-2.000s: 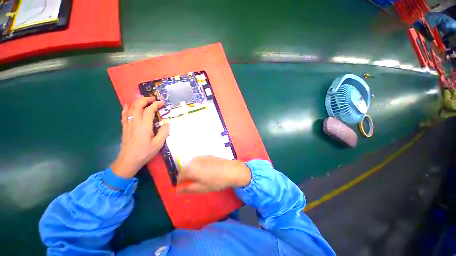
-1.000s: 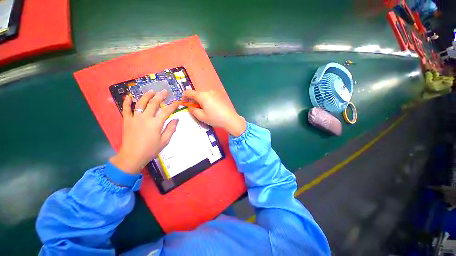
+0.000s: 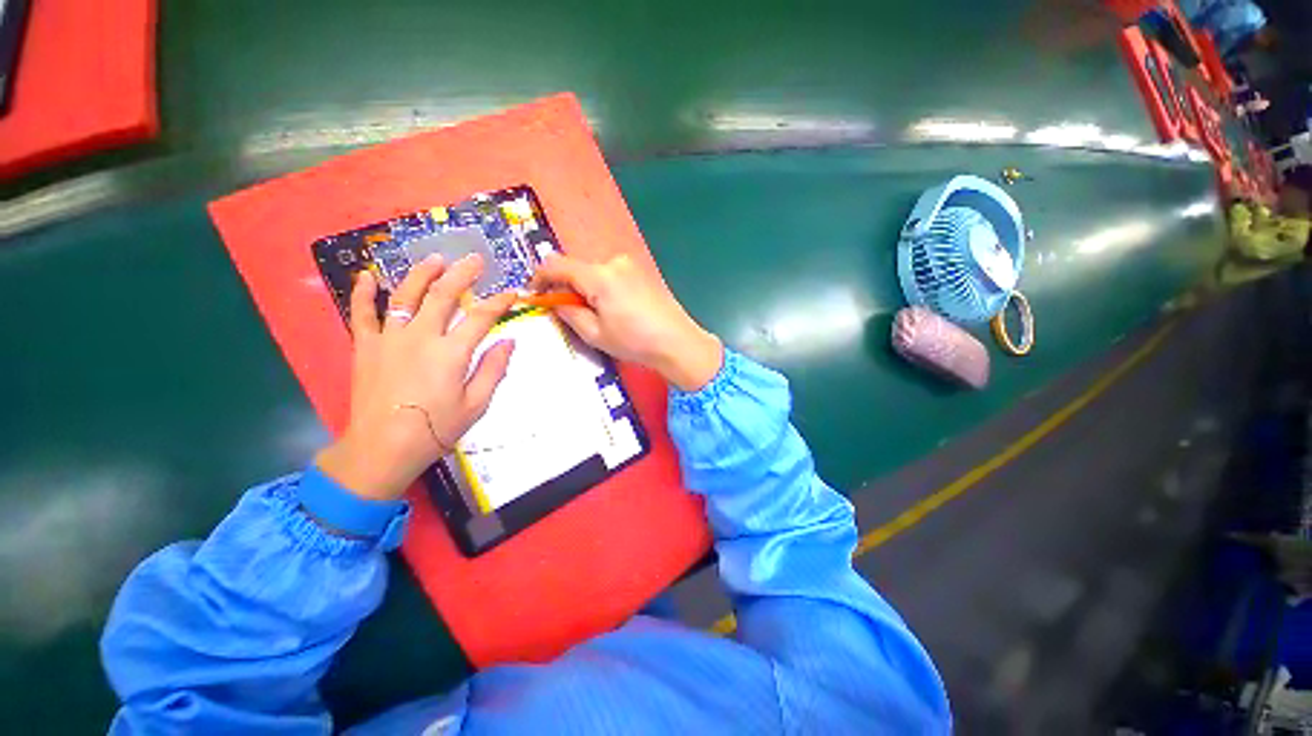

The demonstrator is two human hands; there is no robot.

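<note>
An open tablet (image 3: 540, 503) lies tilted on a red foam tray (image 3: 518, 597). Its blue-purple mainboard (image 3: 507, 237) with a grey shield is at the far end, and a white battery (image 3: 533, 410) fills the middle. My left hand (image 3: 417, 360) lies with spread fingers over the board's near edge and the tablet's left side; nothing shows in it. My right hand (image 3: 619, 312) pinches a thin orange tool (image 3: 553, 299), whose tip is at the strip between board and battery, close to my left fingertips. My left fingers hide part of the board.
A light-blue fan (image 3: 961, 252), a pink-mauve case (image 3: 940, 347) and a yellowish tape roll (image 3: 1014, 325) stand to the right on the green line. Another red tray (image 3: 87, 86) is at the upper left. Red trays (image 3: 1173, 86) and a person's yellow sleeve (image 3: 1266, 233) are at the far right.
My right hand has moved from the battery's near end up to the board's near edge, with the orange tool now visible. The red tray at the upper left has shifted further out of view.
</note>
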